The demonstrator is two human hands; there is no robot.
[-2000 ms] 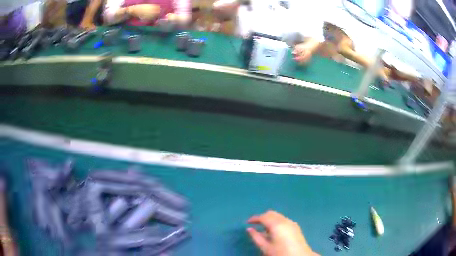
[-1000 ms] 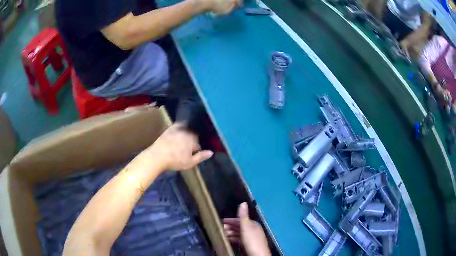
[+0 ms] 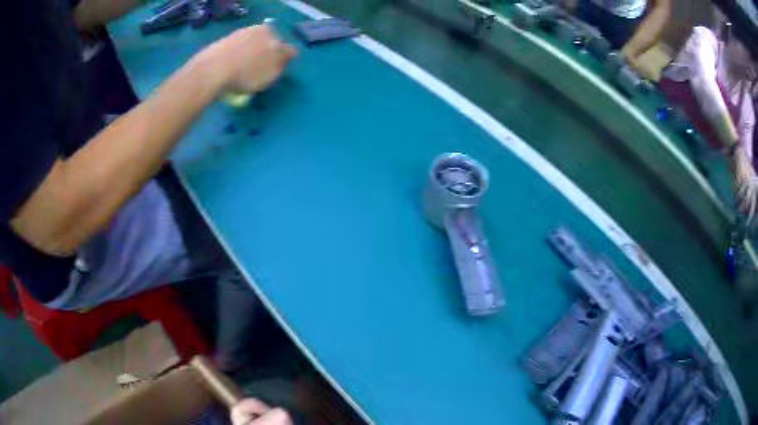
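A grey round-headed housing (image 3: 474, 261) lies on the blue-green bench, its open ring end toward the back and its handle toward me. A heap of grey handle housings (image 3: 594, 365) lies at the lower right. One of my hands (image 3: 262, 413) shows only in part at the bottom edge, with its fingers at the rim of the cardboard carton (image 3: 100, 386). The frame cuts it off, and I cannot tell which hand it is or whether it grips the rim. My other hand is out of the picture.
A neighbouring worker's arm (image 3: 125, 158) reaches over the bench (image 3: 332, 274) at the left, the hand blurred. A red stool (image 3: 125, 319) is under that worker. More grey parts (image 3: 187, 12) lie at the far left. Beyond the white edge strip (image 3: 507, 141) is the dark green conveyor; people sit beyond it.
The view has swung toward the neighbouring worker, so the round-headed housing shows lower and larger. The carton has slid toward the bottom left corner. Two hands were visible; now only part of one is.
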